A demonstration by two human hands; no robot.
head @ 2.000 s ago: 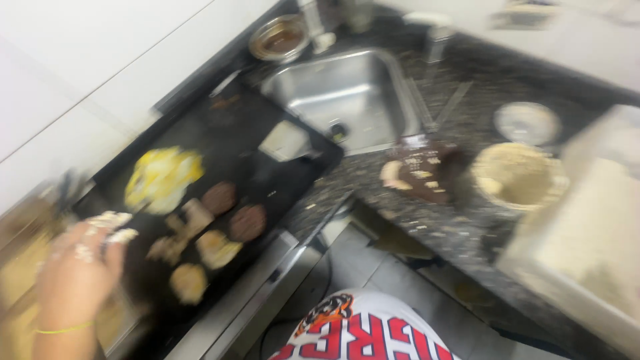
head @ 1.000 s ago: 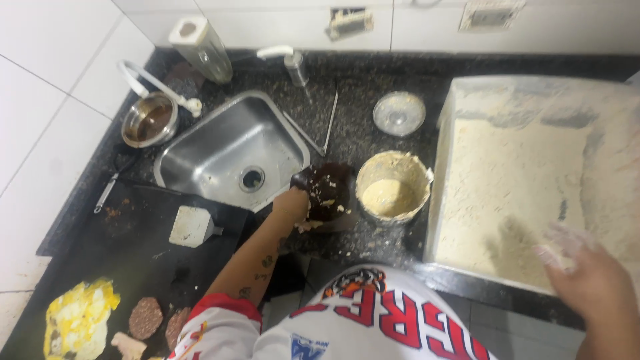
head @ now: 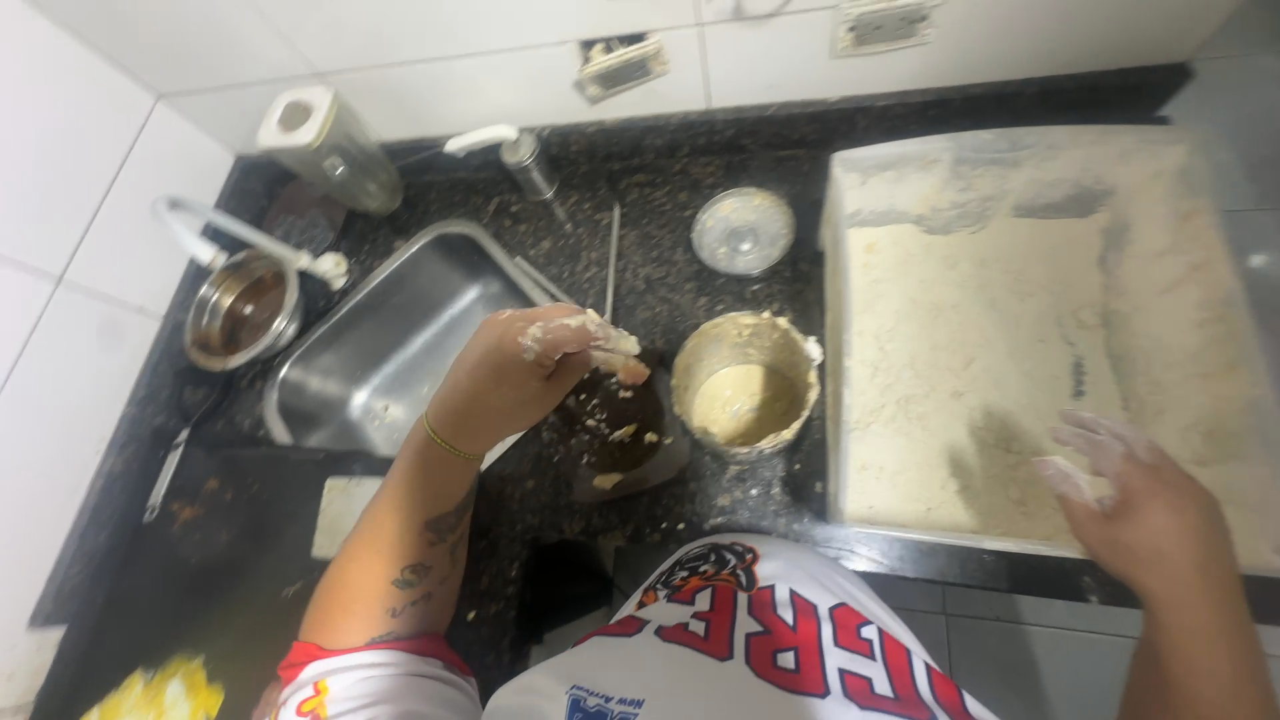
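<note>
My left hand (head: 545,370), crusted with pale batter on its fingers, hovers beside a dark container (head: 622,425) flecked with crumbs. Its fingers are bunched; whether they pinch anything is hidden. Just right of that container stands a round tub (head: 745,385) of pale batter with a smeared rim. My right hand (head: 1110,485), floury and with fingers apart, is over the near right part of a large white bin (head: 975,370) of flour and holds nothing visible.
A steel sink (head: 400,330) lies left of my left hand. Near it are a pan of brown sauce (head: 243,312), a soap pump (head: 528,165) and a clear lid (head: 743,231). At lower left, a dark griddle (head: 230,570) bears egg (head: 160,692) and a spatula (head: 345,510).
My left hand was over the griddle two seconds ago, then at the dark container's left side; now it is above that container's upper left. The view has swung right from the griddle.
</note>
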